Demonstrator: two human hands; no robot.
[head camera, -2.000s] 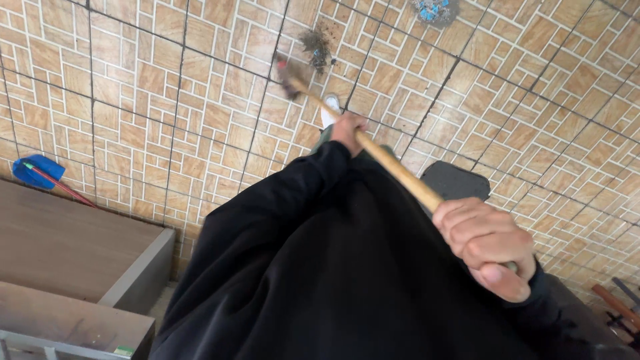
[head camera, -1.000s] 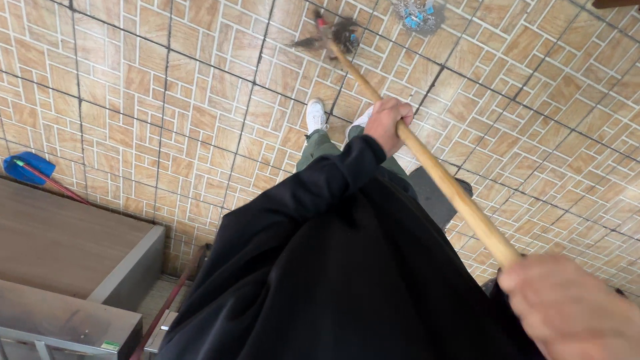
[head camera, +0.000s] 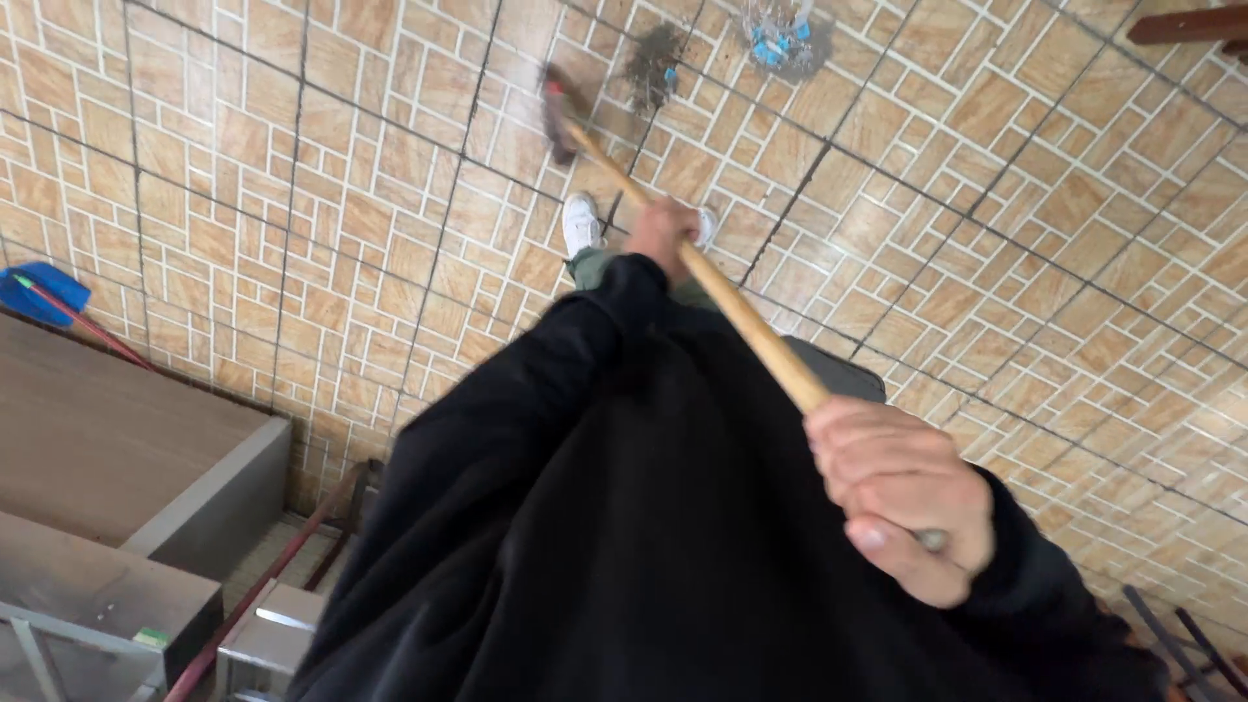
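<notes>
A long wooden handle (head camera: 746, 310) runs diagonally across the head view, with a blurred dark broom head (head camera: 559, 115) at its far end on the tiled floor. My right hand (head camera: 902, 492) grips the handle's near end. Lower on the handle, my left hand (head camera: 665, 232) is closed around it, above my white shoes (head camera: 582, 224). A pile of dark dirt (head camera: 653, 66) lies to the right of the broom head, apart from it. Farther right is a second heap with blue and clear scraps (head camera: 778, 44).
At the left, a blue dustpan (head camera: 49, 292) with a red handle lies by a brown-topped cabinet (head camera: 117, 439). Metal furniture (head camera: 88, 595) and a red pole (head camera: 263, 575) fill the lower left. A dark flat object (head camera: 834, 370) is beside my body. Brown wooden legs (head camera: 1185, 26) show at upper right.
The broom head was over the dark dirt pile one second ago and is now left of it. Both hands have stayed on the handle.
</notes>
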